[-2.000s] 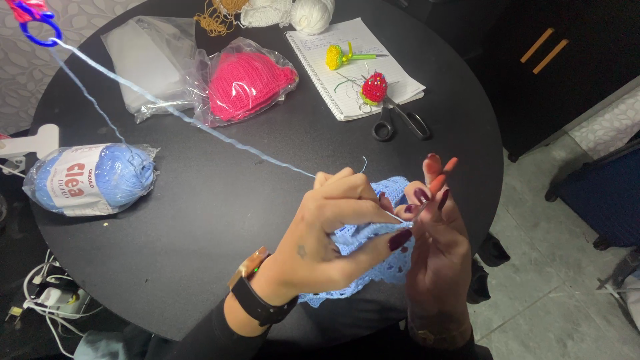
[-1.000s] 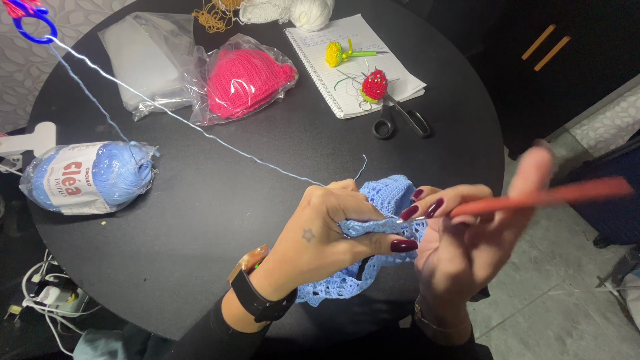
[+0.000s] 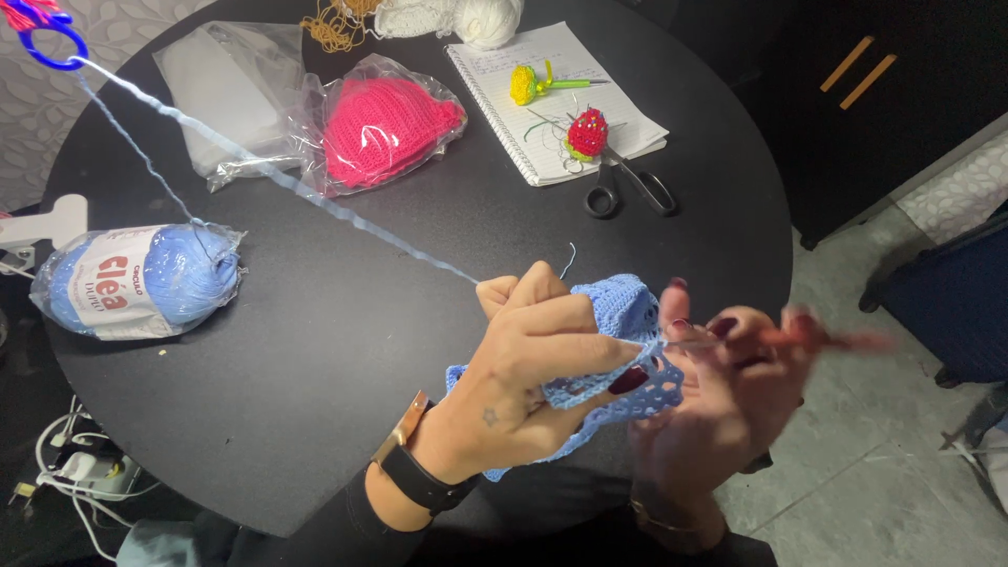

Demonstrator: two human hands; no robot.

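My left hand (image 3: 543,362) pinches the edge of a light-blue crocheted piece (image 3: 622,303), whose openwork border hangs below the fingers. My right hand (image 3: 724,378), blurred, holds a crochet hook with a red-orange handle (image 3: 835,340); its thin shaft meets the work beside my left fingertips. From my left fingers a taut blue strand (image 3: 346,216) rises to a blue ring (image 3: 51,39) at the upper left. Another strand drops from there to a wrapped skein of blue yarn (image 3: 193,268). A short loose yarn end (image 3: 568,260) sticks up behind my left hand.
On the round black table (image 3: 315,409) lie a bagged pink crocheted piece (image 3: 386,130), a clear plastic bag (image 3: 228,102), a spiral notebook (image 3: 512,94) with a yellow-topped pen (image 3: 551,83), a red strawberry-shaped pincushion (image 3: 587,134), scissors (image 3: 602,197) and white yarn (image 3: 488,20). Cables (image 3: 71,472) lie at lower left.
My right hand has turned with the hook, which was angled upward two seconds ago and now points sideways at the work. My left hand keeps hold of the crochet.
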